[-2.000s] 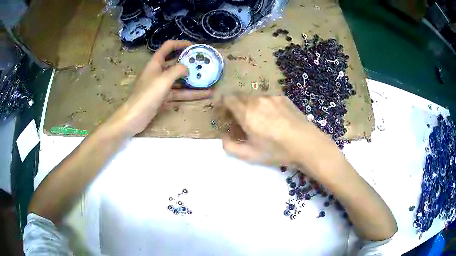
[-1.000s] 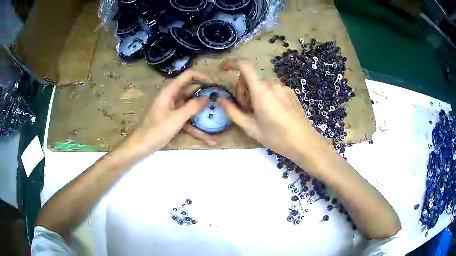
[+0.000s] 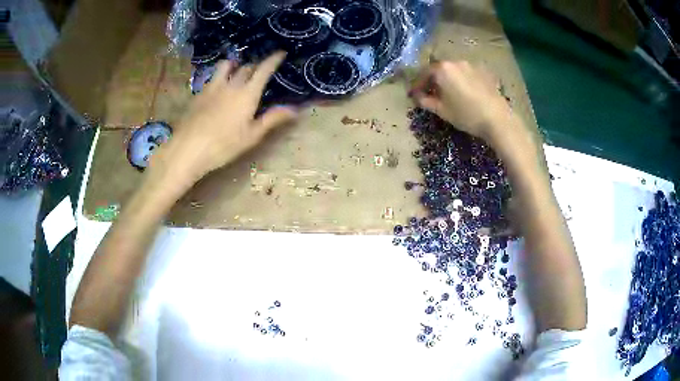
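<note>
My left hand [image 3: 231, 111] is spread, its fingers over the near edge of the pile of black discs [image 3: 332, 72] in a clear plastic bag [image 3: 417, 37]. Whether it touches a disc is not clear. My right hand [image 3: 455, 89] is at the far end of the heap of small dark inserts [image 3: 455, 171], fingers curled together; what is between them is hidden. A pale blue housing [image 3: 151, 143] with a dark rim lies on the cardboard sheet [image 3: 320, 186], left of my left forearm.
A small cluster of inserts [image 3: 270, 320] lies on the white sheet [image 3: 224, 275]. A bluer heap [image 3: 652, 275] is at far right. A bag of small parts [image 3: 30, 152] and a white paper slip [image 3: 59, 224] are at the left. A brown carton [image 3: 89, 59] stands at upper left.
The housing that both hands held is out of them; one now lies at the left. My left hand has moved up to the black discs, my right up to the heap. Inserts are spread nearer me.
</note>
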